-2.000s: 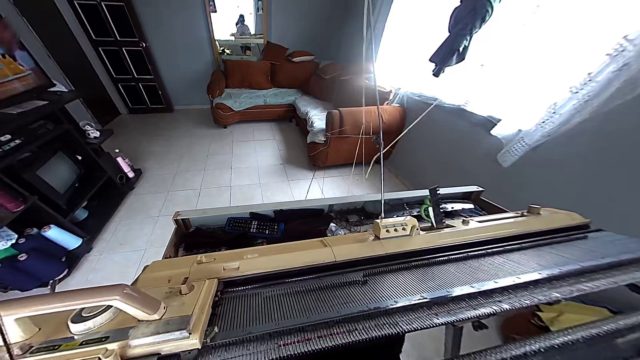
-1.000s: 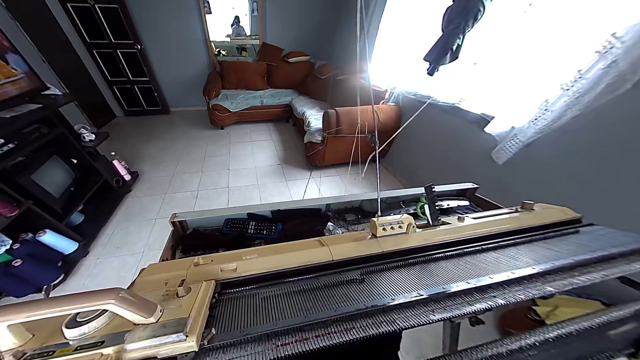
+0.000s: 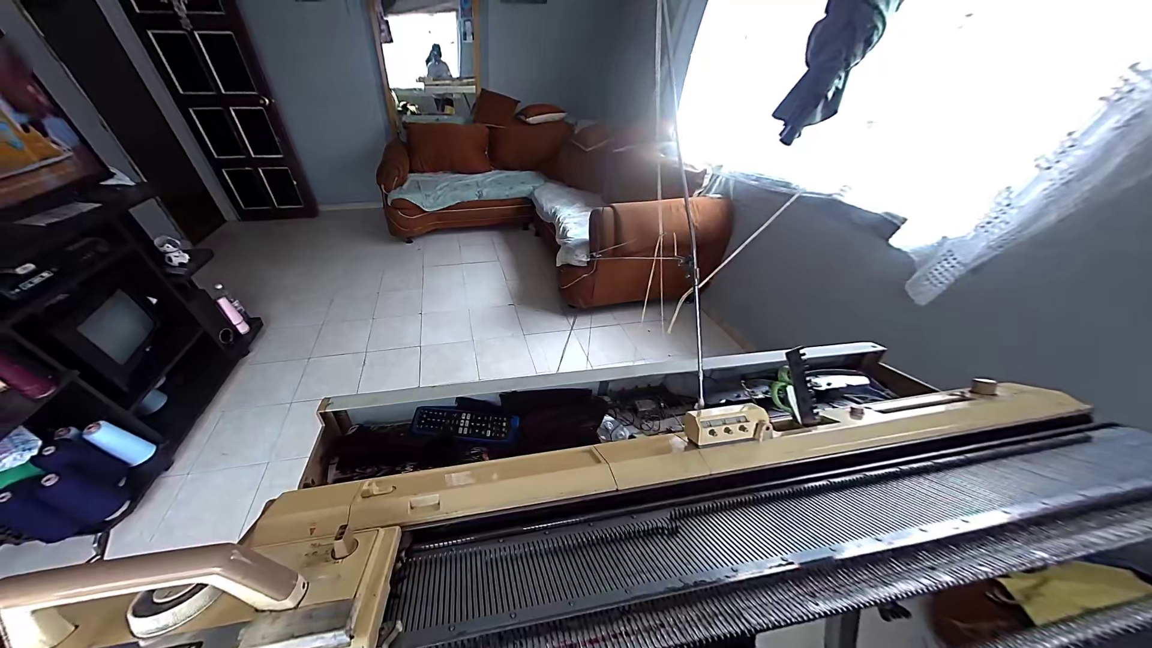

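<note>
Neither of my hands shows in the head view. A beige knitting machine spans the lower part, its metal needle bed (image 3: pixel 630 558) running from lower left to right. At the bed's left end sits the carriage with its curved brown handle (image 3: pixel 153 576) and a round dial (image 3: pixel 171 607) beneath it. A small beige row counter (image 3: pixel 724 423) stands on the back rail, in front of a thin upright metal rod (image 3: pixel 695 306). Pale yarn strands hang near the rod. Dark knitted-looking material lies along the bed's front edge, its details unclear.
Behind the machine, an open tray (image 3: pixel 594 376) holds a remote control (image 3: pixel 465 423), dark cloth and tools. Yarn cones (image 3: pixel 117 443) sit on the black shelf unit (image 3: pixel 180 360) at left. An orange sofa (image 3: pixel 648 234) stands farther back, near the window. Yellow cloth (image 3: pixel 1075 589) lies at lower right.
</note>
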